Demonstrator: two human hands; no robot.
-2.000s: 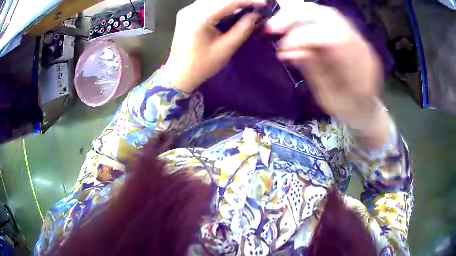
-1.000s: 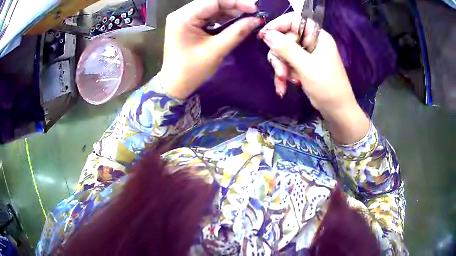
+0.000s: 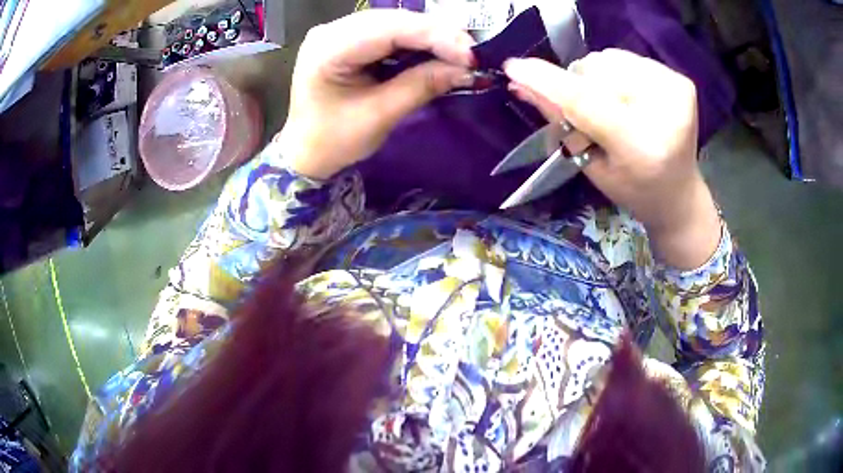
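The dark purple garment (image 3: 434,152) lies across my lap. My left hand (image 3: 374,92) pinches the narrow purple waistband end (image 3: 513,39) between thumb and finger. A small dark fastener with a pale glint (image 3: 482,79) shows at the fingertips. My right hand (image 3: 619,115) has its thumb and finger closed at the same spot, close to the left fingertips. Silver snips (image 3: 541,175) are held in the right palm, blades apart and pointing down to the left over the garment. A needle cannot be made out. White lining (image 3: 470,13) with dark marks shows behind the waistband end.
A translucent pink bin (image 3: 185,129) stands on the green-grey floor (image 3: 120,286) at left. A tray of small spools (image 3: 205,39) is above it, beside a wooden table edge (image 3: 97,37). A dark blue-edged panel (image 3: 786,102) stands at right.
The snips now point down toward me instead of up. My right hand has turned and moved slightly right. The waistband end and marked white lining have come into clearer view.
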